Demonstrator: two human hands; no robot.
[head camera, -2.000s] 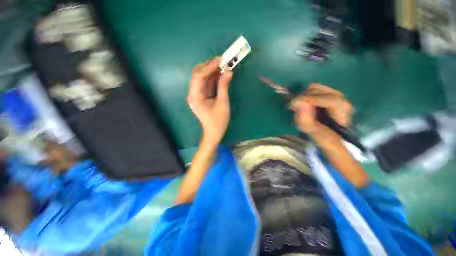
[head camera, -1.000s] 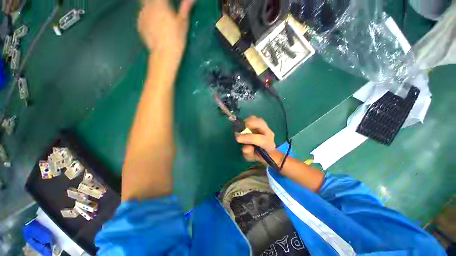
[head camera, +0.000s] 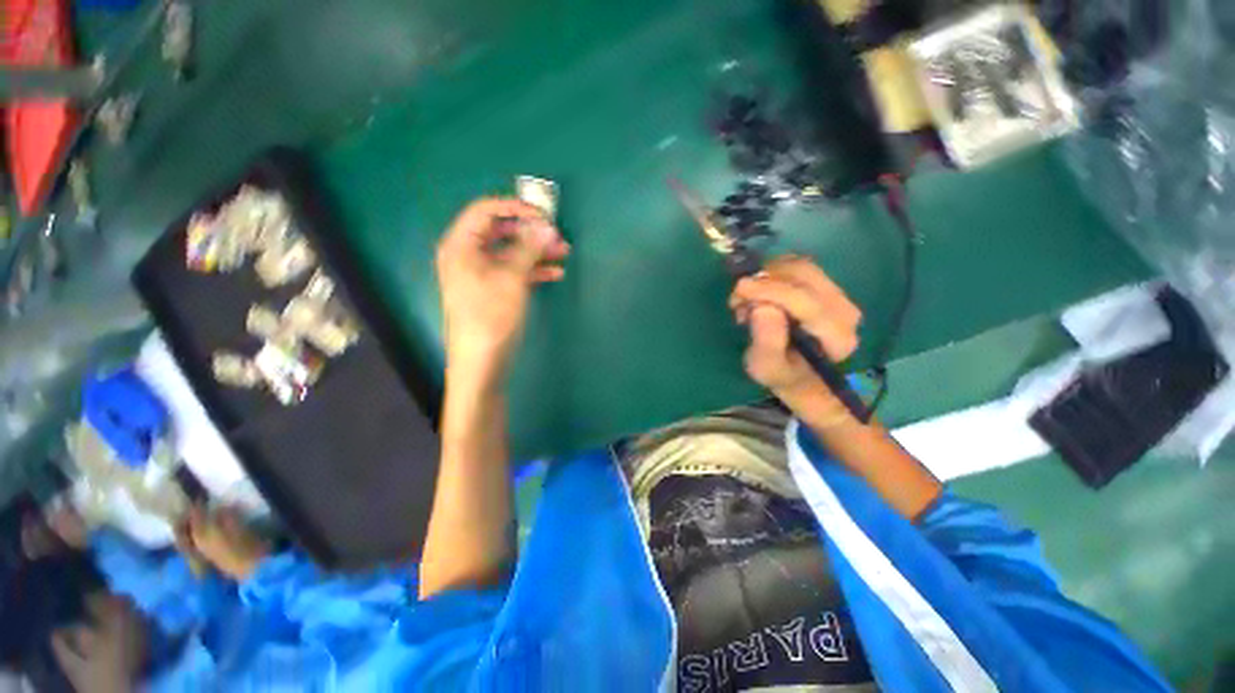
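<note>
My left hand (head camera: 493, 278) pinches a small white module (head camera: 538, 198) above the green mat, left of centre; only the module's upper end shows past my fingers. My right hand (head camera: 799, 332) holds a black soldering iron (head camera: 826, 368) like a pen. Its thin metal tip points up and left and is apart from the module. A loose heap of small black components (head camera: 761, 156) lies on the mat just beyond the iron's tip.
A black tray (head camera: 345, 474) with a pile of white modules is at left. A blue bin (head camera: 125, 414) and another person's hands are beyond it. The iron stand (head camera: 840, 102), pale square box (head camera: 995, 84) and clear bag are upper right. A black gridded piece (head camera: 1131, 393) lies on white paper at right.
My left hand has come back from the far side of the bench and now holds a module. My right hand still holds the iron. The view has shifted.
</note>
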